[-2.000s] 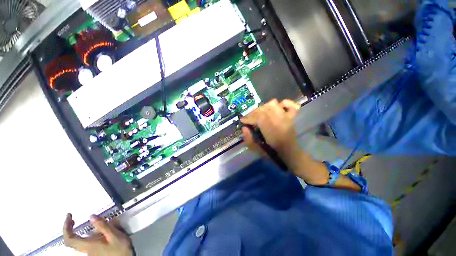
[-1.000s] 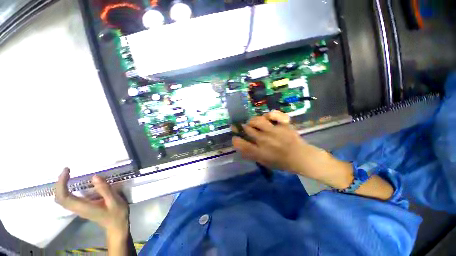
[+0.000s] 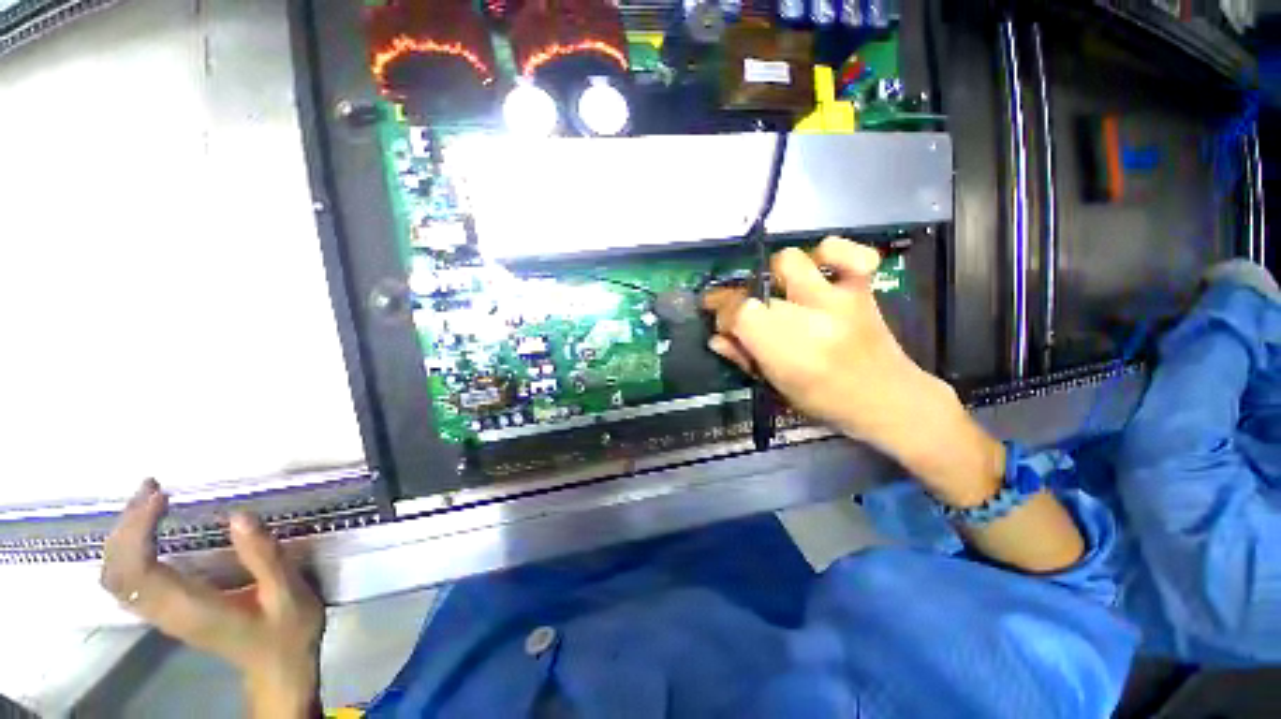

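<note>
A green circuit board (image 3: 625,365) sits in a black carrier frame (image 3: 372,365) on the line. A long silver heat sink (image 3: 857,183) crosses it. Two copper-orange wound rings (image 3: 429,63) and two pale round capacitor tops (image 3: 604,106) are beyond it. My right hand (image 3: 829,337) is over the right half of the board, closed on a slim black pen-like stick (image 3: 763,407), held about upright; its tip is hard to make out. My left hand (image 3: 218,604) is at the near rail left of the carrier, fingers apart and empty.
The silver near rail (image 3: 562,520) with a toothed chain runs across below the board. A shiny plate (image 3: 155,281) lies left. Paired metal rods (image 3: 1026,211) cross the line at right, with an orange-and-blue item (image 3: 1121,157) beyond. Another person's blue sleeve (image 3: 1208,464) is at right.
My right hand has moved from the board's near edge farther in towards the heat sink, and the black stick is now more upright. The view has shifted and turned. My left hand stays by the rail.
</note>
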